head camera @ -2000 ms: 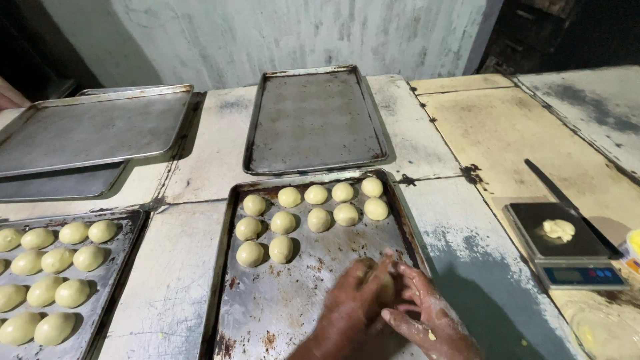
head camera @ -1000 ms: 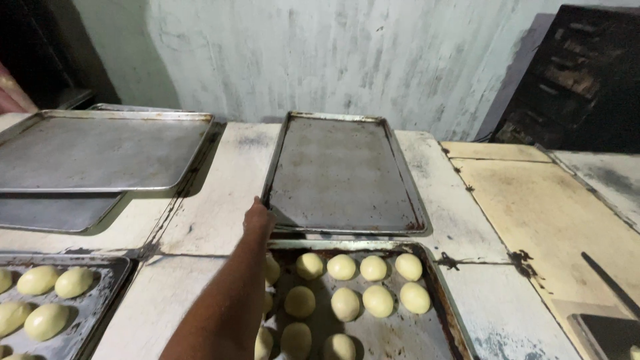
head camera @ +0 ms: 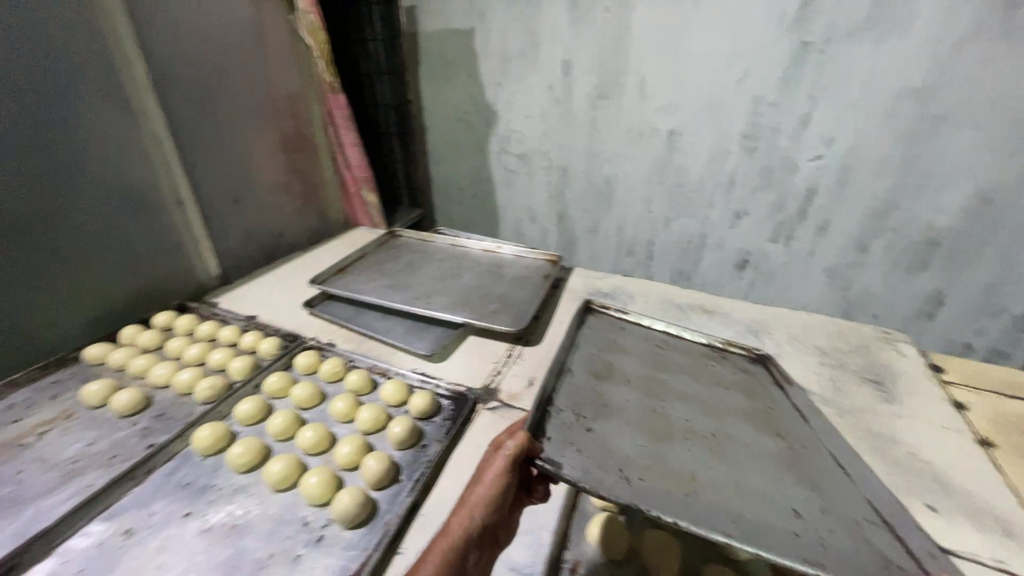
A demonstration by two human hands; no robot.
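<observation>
My left hand (head camera: 516,468) grips the left edge of a bare metal baking tray (head camera: 672,424), which is raised and tilted over another tray with dough balls (head camera: 606,534). That lower tray is mostly hidden by the raised one. My right hand is not in view. To the left of my left hand lies a metal tray (head camera: 160,520) with rows of pale yellow dough balls (head camera: 314,438), spaced apart. Farther left, another tray (head camera: 48,436) bears more dough balls (head camera: 188,378) in its upper part.
At the back of the table (head camera: 864,384), a metal baking tray (head camera: 448,276) overlaps another tray (head camera: 384,324). Behind the table stands a stained pale wall (head camera: 680,144). A dark grey panel (head camera: 96,160) and a pink patterned cloth (head camera: 348,152) are at the left.
The view has swung left. My left hand has taken hold of the bare tray, which lay on the table behind the dough tray, and the tray is now raised. My right hand has left view.
</observation>
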